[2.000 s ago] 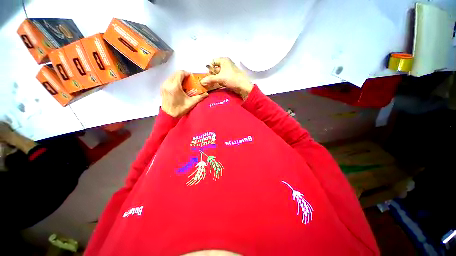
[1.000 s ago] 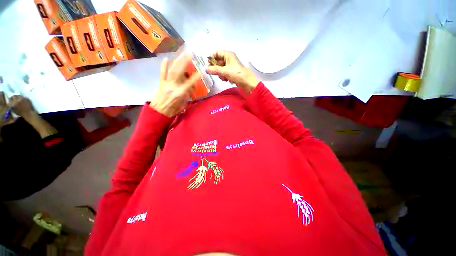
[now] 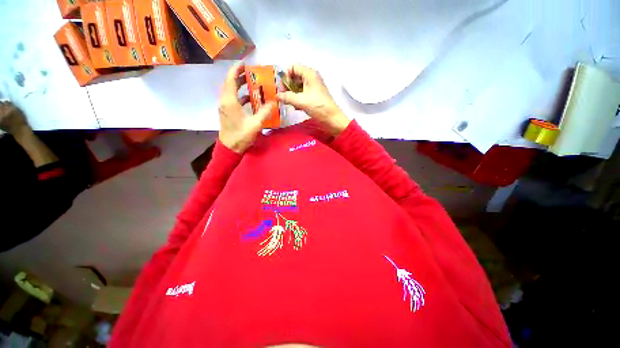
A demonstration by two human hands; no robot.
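My left hand [image 3: 239, 114] holds an orange retail box [image 3: 262, 96] upright near the table's front edge, thumb on its orange face and fingers on its far left side. My right hand [image 3: 311, 97] is at the box's right side, its fingertips touching the box edge. A small yellowish-gold or dark piece [image 3: 293, 83] is held in the curled fingers of my right hand; what it is cannot be made out.
Several orange retail boxes [image 3: 121, 32] stand in a row at the upper left of the white table [image 3: 394, 115]. A yellow tape roll [image 3: 541, 131] and a notebook [image 3: 579, 109] lie at the right. Another person's arm [image 3: 26, 139] is at the left edge.
The box in my left hand has turned from low and tilted to upright, its orange end facing me. The view has shifted, so the row of boxes sits higher in the picture.
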